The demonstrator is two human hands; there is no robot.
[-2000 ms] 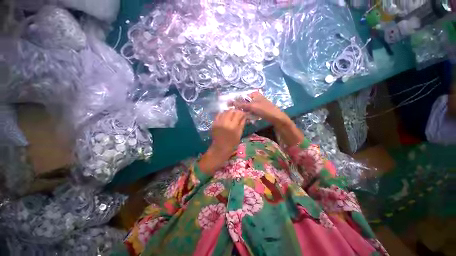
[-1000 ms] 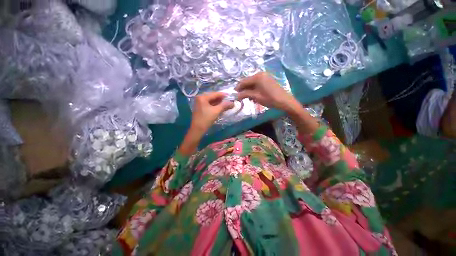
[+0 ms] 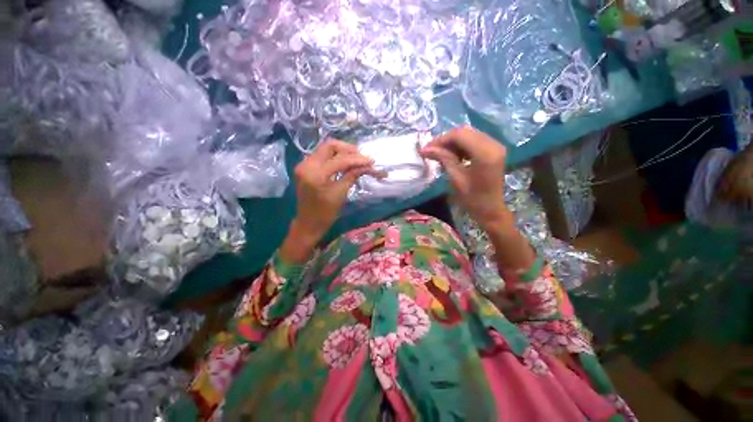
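A small whitish zip-lock bag [image 3: 393, 155] with a reddish line at its right side lies between my hands near the table's front edge. My left hand [image 3: 330, 177] pinches its left side. My right hand [image 3: 472, 165] is at its right side with thumb and finger together on the bag's edge. Whether a coil is inside the bag cannot be told because of glare. A shiny clear plastic sheet [image 3: 381, 188] shows under the bag. Just beyond is a large heap of coiled white cords [image 3: 330, 62] with round white pieces.
Large filled plastic bags [image 3: 149, 124] crowd the left, one with round white pieces [image 3: 177, 231]. A clear poly bag [image 3: 516, 58] with a white coil [image 3: 565, 92] lies at right. Cords hang below the edge [image 3: 575, 185]. Part of another person's arm [image 3: 737, 175] shows far right.
My hands were close together at the small bag and have moved apart to its two sides. The bag now shows flat and bright between them.
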